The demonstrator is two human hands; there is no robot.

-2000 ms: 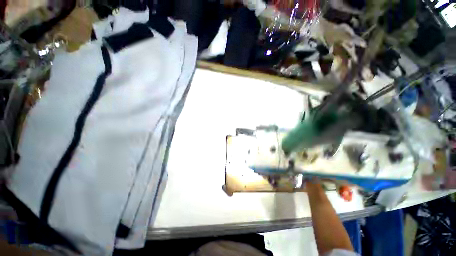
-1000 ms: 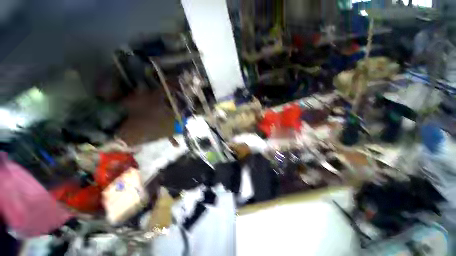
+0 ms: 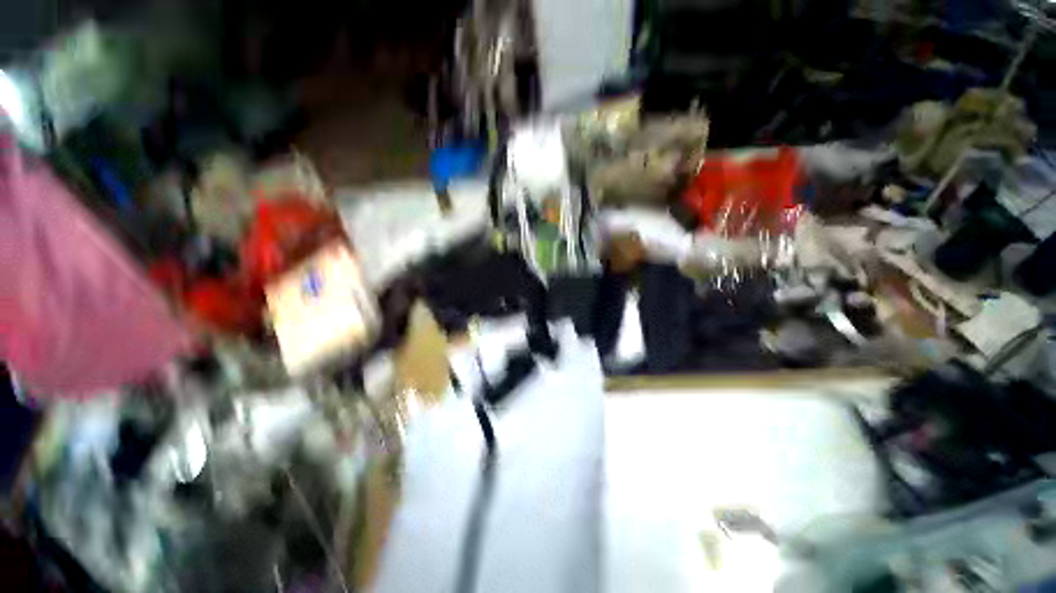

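Note:
No hand is in the picture, and the view is blurred. Light garment panels (image 3: 539, 463) lie at the left part of the white table (image 3: 730, 446), cut off by the lower edge. A black strip (image 3: 477, 521) runs down them, with dark patches at their far end. Part of the sewing machine (image 3: 938, 556) shows pale and blurred at the lower right; its needle area cannot be made out.
Black cloth (image 3: 660, 313) is heaped behind the table. Red bundles (image 3: 747, 191) lie beyond and at the left. Pink cloth (image 3: 75, 290) hangs at the far left. A pale box-like item (image 3: 319, 310) and mixed cloth heaps are left of the panels.
The view has lifted from the table toward the room, then dipped slightly. The forearm and hand seen at the machine two seconds ago are out of the picture.

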